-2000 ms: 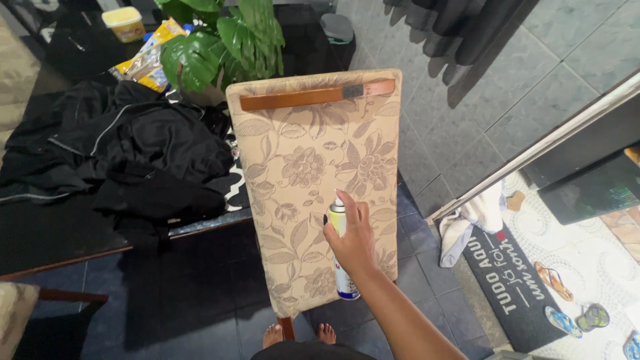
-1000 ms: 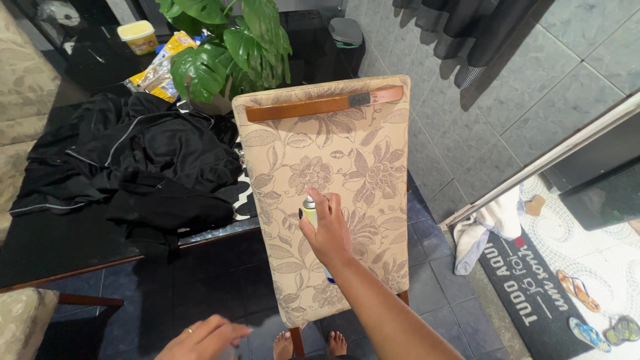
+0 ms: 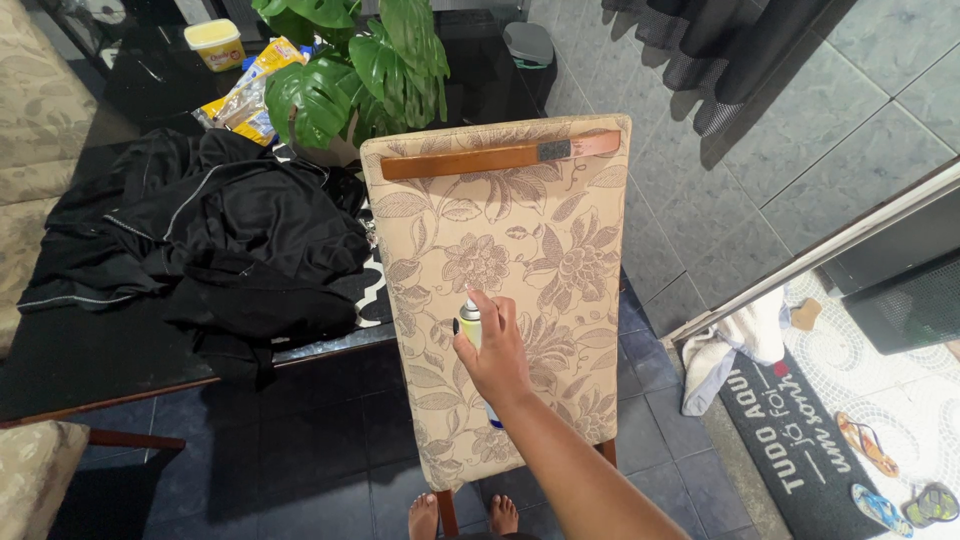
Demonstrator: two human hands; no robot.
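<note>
My right hand (image 3: 495, 349) is wrapped around an aerosol can (image 3: 471, 324), with the index finger on its white nozzle. The can stands out over the floral fabric back of an upholstered chair (image 3: 577, 255); whether it touches the fabric I cannot tell. Across the top of that chair back lies a brown wooden strip (image 3: 457, 161) with a grey section and a pinkish end. My left hand is out of the picture.
At left, a black table (image 3: 112, 375) bears black clothing (image 3: 247, 210), a potted plant (image 3: 397, 67), plastic packaging (image 3: 259, 90) and a yellow tub (image 3: 215, 49). A tiled wall (image 3: 720, 202), doormat (image 3: 795, 442) and flip-flops (image 3: 866, 442) are at right. Another chair (image 3: 37, 465) is lower left.
My left hand, seen at the bottom edge one second ago, has left the view. My right hand still holds the can over the chair back.
</note>
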